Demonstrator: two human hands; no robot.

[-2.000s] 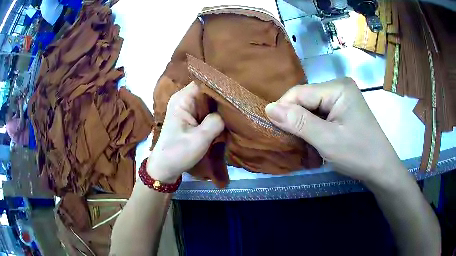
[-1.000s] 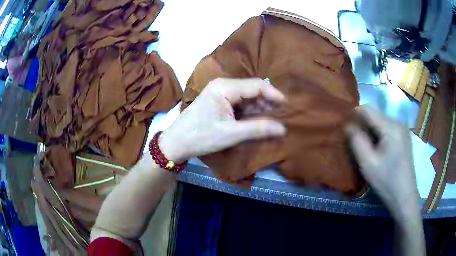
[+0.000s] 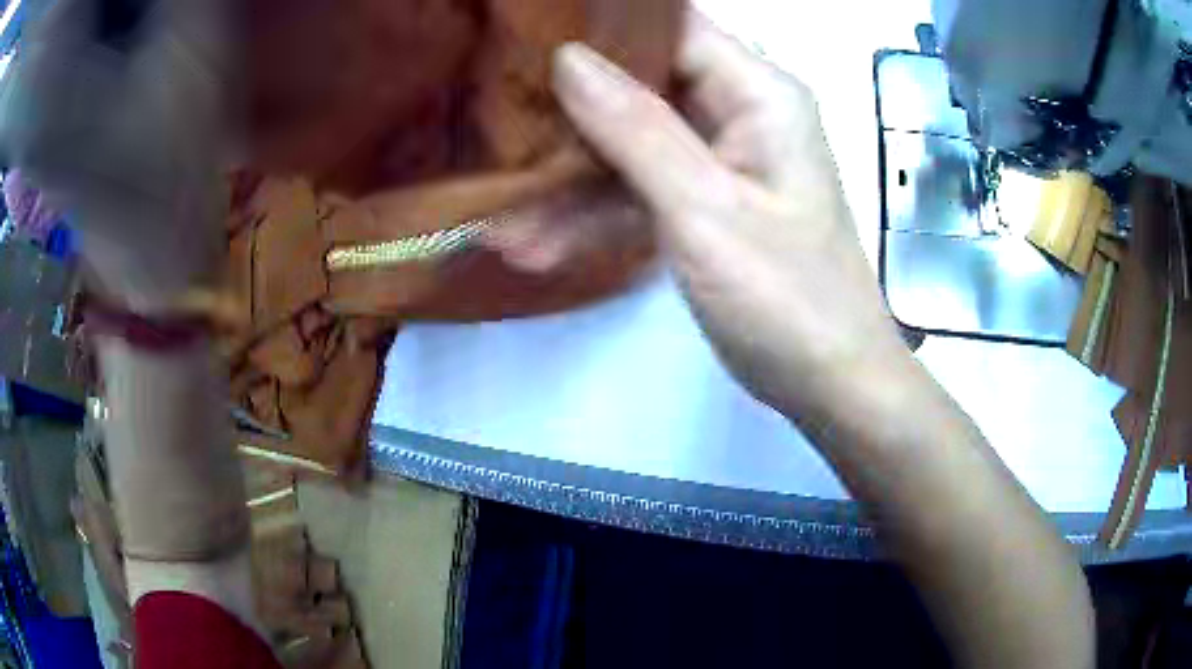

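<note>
A rust-brown work piece is lifted off the table at the upper left and middle, close to the camera and partly blurred. A pale zipper line runs along its lower part. My right hand grips the piece at its right side, thumb on top. My left hand is a dark blur at the upper left, against the piece's left side; its fingers cannot be made out. The heap of cut panels lies behind and below, partly hidden.
The sewing machine head stands at the upper right, with the needle plate beside it. Yellow-tan strips and brown zipper stock lie at the right. The table's curved grey edge crosses the front. Brown pieces lie low at left.
The work piece has left the table in front of me and is raised to the upper left. Both hands have moved up and left. The needle plate now shows fully.
</note>
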